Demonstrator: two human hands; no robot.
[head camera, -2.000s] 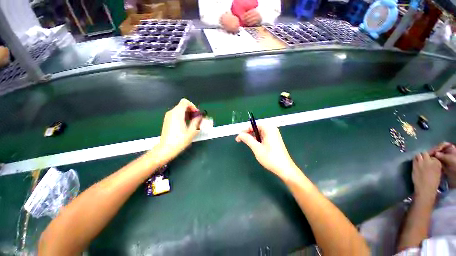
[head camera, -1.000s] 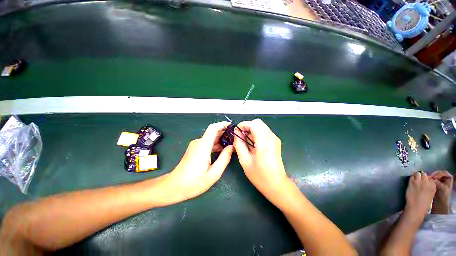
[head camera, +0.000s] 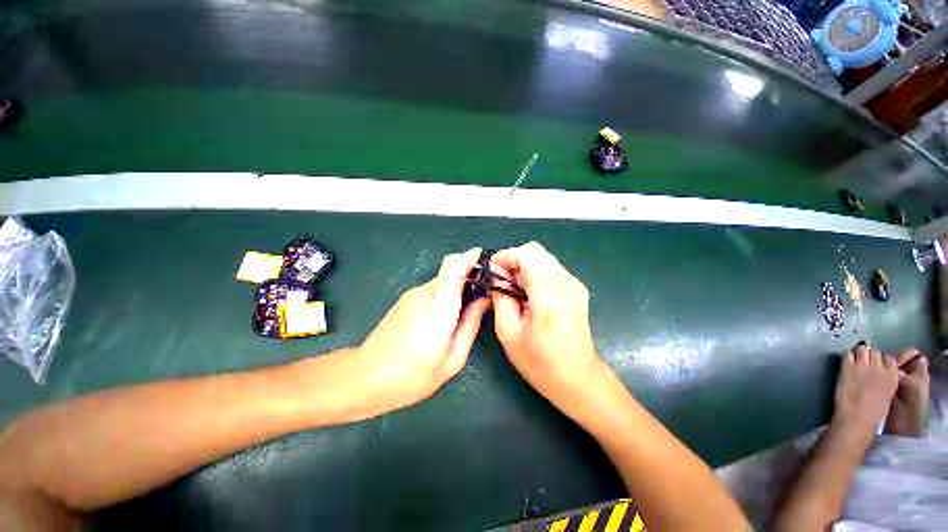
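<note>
My left hand (head camera: 421, 322) is shut on a small black device unit (head camera: 478, 283), held upright above the green work surface near the middle. My right hand (head camera: 546, 317) is shut on black tweezers (head camera: 508, 288), whose prongs point left at the unit. The fingers hide much of the unit and the tip contact. Two more half-assembled units (head camera: 308, 261) lie touching at the left of my hands, with pale, yellow-edged batteries (head camera: 305, 318) on and beside them.
A white strip (head camera: 364, 195) crosses behind my hands. Beyond it a unit (head camera: 609, 157) lies on the green belt (head camera: 416, 125). A clear plastic bag (head camera: 33, 296) is at far left. Small parts (head camera: 832, 309) and another person's hands (head camera: 871, 387) are at right.
Two seconds ago my hands were apart; now they are together at the unit. Since one second ago they have barely moved. The view has tilted down and the belt unit sits slightly left.
</note>
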